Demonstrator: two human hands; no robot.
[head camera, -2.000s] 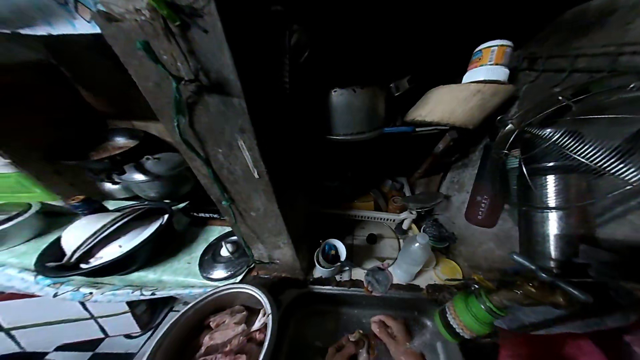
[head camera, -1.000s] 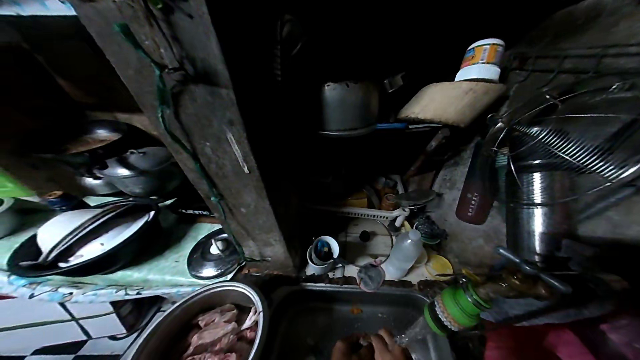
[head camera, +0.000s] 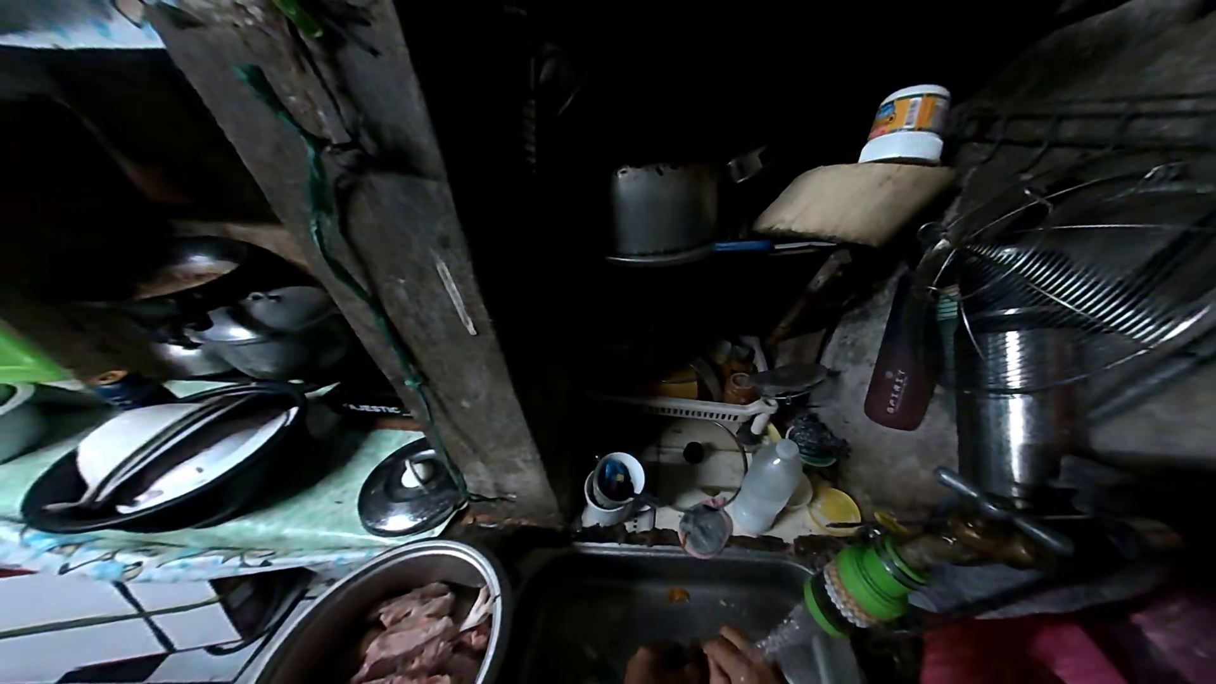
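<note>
Both hands are low in the metal sink (head camera: 589, 608), at the bottom edge of the head view and partly cut off by it. My left hand (head camera: 657, 663) is dim, and whether it holds anything cannot be made out. My right hand (head camera: 736, 657) lies close beside it with its fingers bent; what is under them is hidden. Water runs from the green tap fitting (head camera: 860, 589) just right of my right hand. A metal pot (head camera: 499, 608) left of the sink holds pieces of raw meat (head camera: 418, 632). A small orange scrap (head camera: 678, 595) lies in the sink.
Behind the sink stand a plastic bottle (head camera: 768, 486), a white cup (head camera: 622, 472) and a yellow lid (head camera: 834, 508). A wooden post (head camera: 408, 228) rises behind the pot. Left are a pot lid (head camera: 408, 486) and a black basin (head camera: 299, 418); right, a metal canister (head camera: 1009, 408).
My hands have moved lower and closer together; two seconds ago they were apart, with something small between them. Water now shows below the tap fitting. The view has shifted slightly.
</note>
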